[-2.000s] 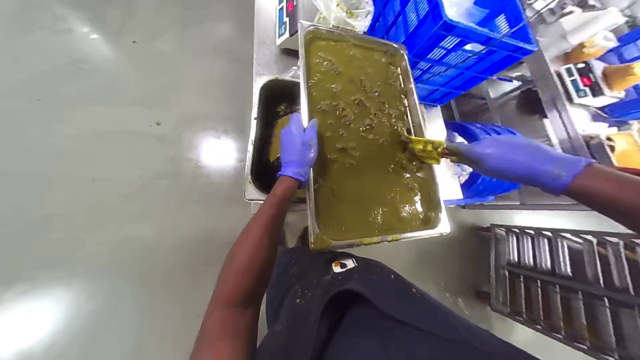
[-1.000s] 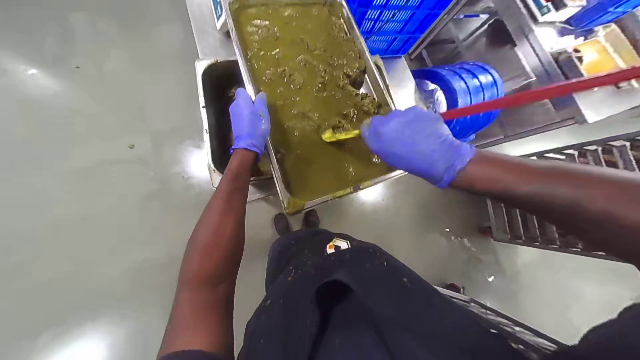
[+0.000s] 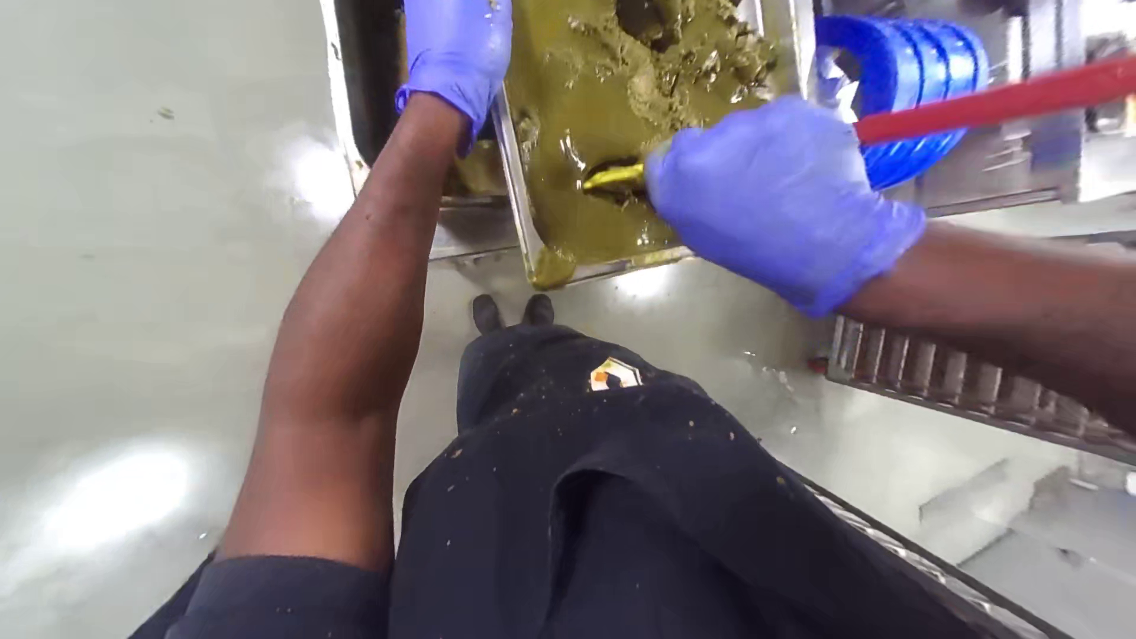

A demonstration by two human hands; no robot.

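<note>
A metal tray (image 3: pixel 525 213) filled with thick olive-green paste (image 3: pixel 603 98) reaches past the top of the view. My left hand (image 3: pixel 461 53), in a purple glove, rests at the tray's left side; its fingers are cut off by the frame edge, so its grip cannot be told. In its purple glove, my right hand (image 3: pixel 777 191) is closed around a tool with a red handle (image 3: pixel 1003 99). The tool's yellow-green coated end (image 3: pixel 614 177) dips into the paste near the tray's near end. Under my left hand and the tray lies a dark, deep container (image 3: pixel 368 80), partly hidden.
A blue ribbed round container (image 3: pixel 932 67) stands right of the tray, beside a metal table (image 3: pixel 1021 173). A slatted metal rack (image 3: pixel 941 364) is at the lower right. My dark apron (image 3: pixel 568 461) and shoes (image 3: pixel 513 312) are below the tray.
The view has shifted, with the tray now higher in it. The tool's end has moved toward the tray's near end, and my right hand has come over the tray's right edge.
</note>
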